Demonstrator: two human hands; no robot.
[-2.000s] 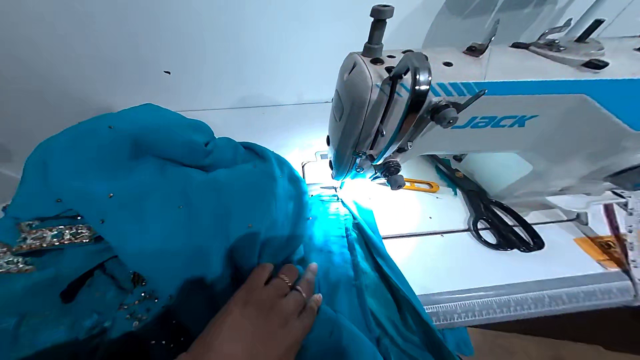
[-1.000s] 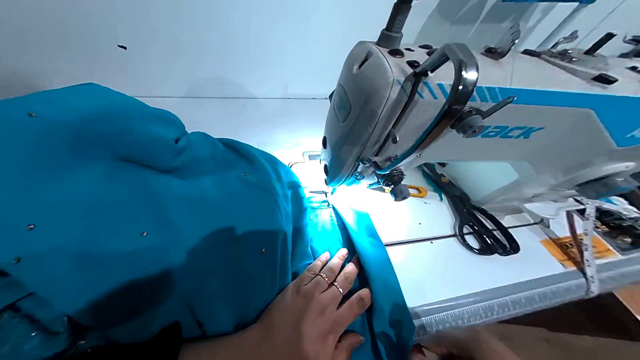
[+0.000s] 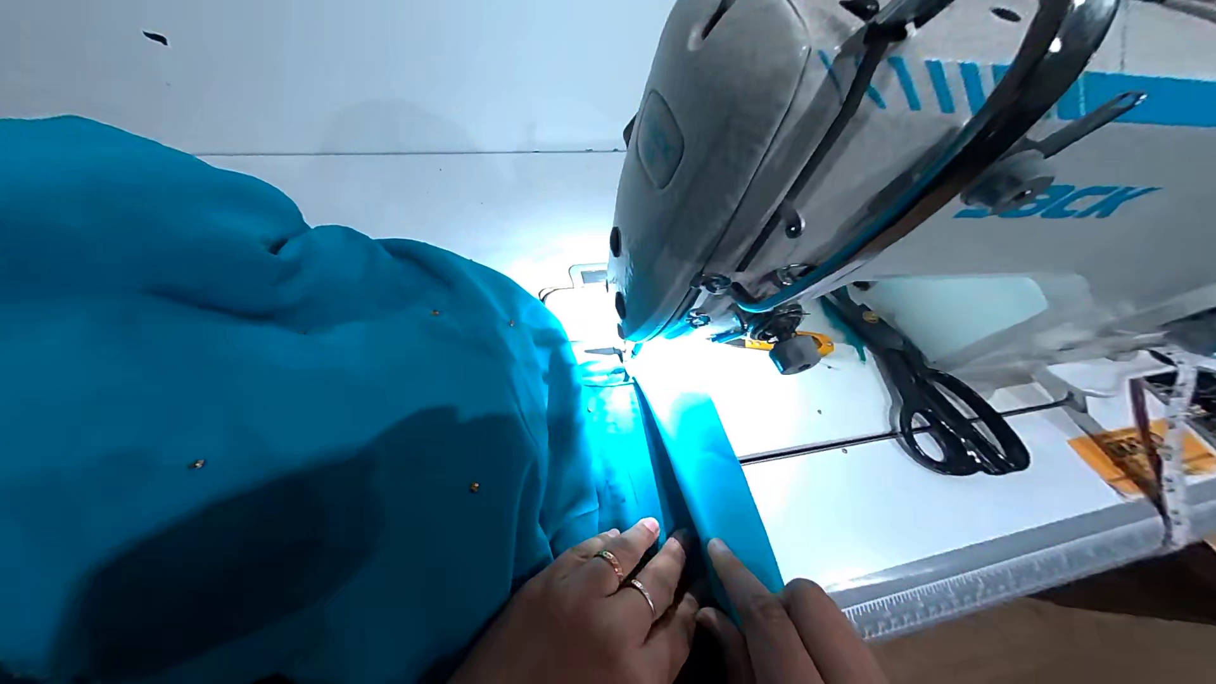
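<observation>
Teal fabric (image 3: 285, 380) with small beads lies bunched across the left half of the head view. Its folded edge strip (image 3: 708, 446) runs up to the lit needle area of a sewing machine (image 3: 731, 171). My left hand (image 3: 608, 608), with rings on two fingers, presses on the fabric near the bottom centre. Right beside it, my right hand (image 3: 779, 617) has its fingers on the strip; whether they pinch it cannot be told. The needle tip is lost in the glare of the lamp.
Black-handled scissors (image 3: 950, 418) lie under the machine arm, with a yellow cutter (image 3: 812, 344) near the presser area. A ruler strip (image 3: 997, 579) follows the table's front edge. At the right are an orange packet (image 3: 1121, 456) and a hanging measuring tape (image 3: 1176, 456).
My right hand has come in from the bottom edge onto the fabric strip, beside my left hand. The beaded trim at the left has gone out of view. The view has moved closer.
</observation>
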